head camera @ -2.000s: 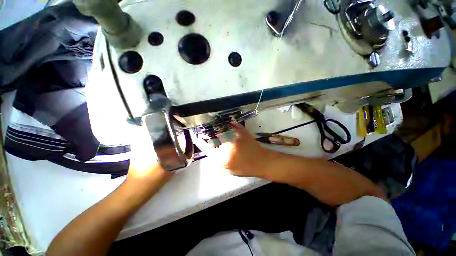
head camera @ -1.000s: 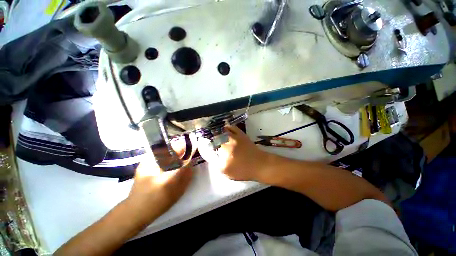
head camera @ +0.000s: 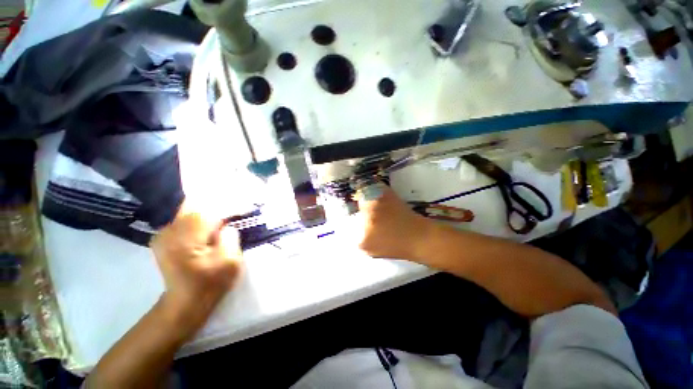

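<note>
The dark garment (head camera: 125, 156) lies on the left of the white table, with a striped black waistband (head camera: 91, 207) running right toward the needle area. My left hand (head camera: 199, 254) holds the band left of the needle area, fingers closed on it. My right hand (head camera: 389, 222) is at the right of the presser foot area, fingertips at small metal parts under the head; glare and the machine hide what they touch. The white sewing machine head (head camera: 486, 83) covers the upper part of the view.
Orange-red thread snips (head camera: 444, 213) lie right of my right hand. Black shears (head camera: 517, 201) lie farther right, beside yellow-packed items (head camera: 594, 185). Worn brown tape (head camera: 26, 266) edges the table (head camera: 91, 292) at the left. Dark cloth (head camera: 600, 254) hangs below the right corner.
My left hand has moved left, away from the needle area, and the band beside it now shows. My right hand stays by the metal parts. The whole view has shifted slightly.
</note>
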